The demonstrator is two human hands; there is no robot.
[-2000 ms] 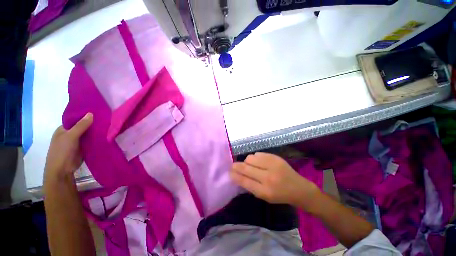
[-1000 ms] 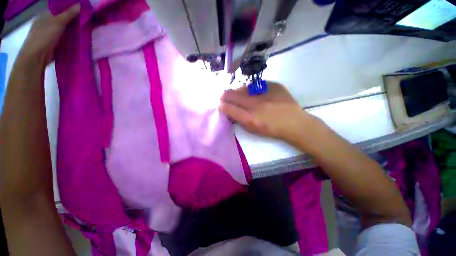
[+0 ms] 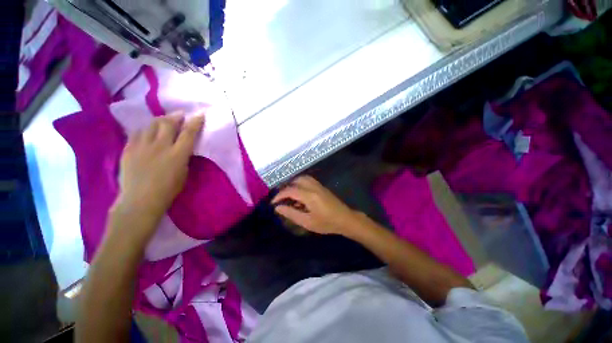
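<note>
The garment panel point(image 3: 218, 130), pale pink with magenta parts, lies on the white sewing table with its far end near the needle area of the sewing machine point(image 3: 158, 27). A blue knob point(image 3: 199, 56) shows beside the needle. My left hand point(image 3: 156, 157) lies on top of the panel, palm down, fingers pointing toward the machine. My right hand point(image 3: 310, 206) is at the table's front edge, just right of the panel's magenta corner, with its fingers curled. Whether its fingertips touch the fabric cannot be told.
A black phone point(image 3: 470, 8) lies on a beige tray point(image 3: 448, 35) at the upper right. A measuring strip point(image 3: 402, 99) runs along the front edge. Magenta work pieces point(image 3: 537, 167) hang or lie at the right, and another heap point(image 3: 194, 295) is below the table at lower left.
The view has shifted right. My left hand has come from the panel's far left edge onto its middle. My right hand has moved back from beside the needle to the table's front edge.
</note>
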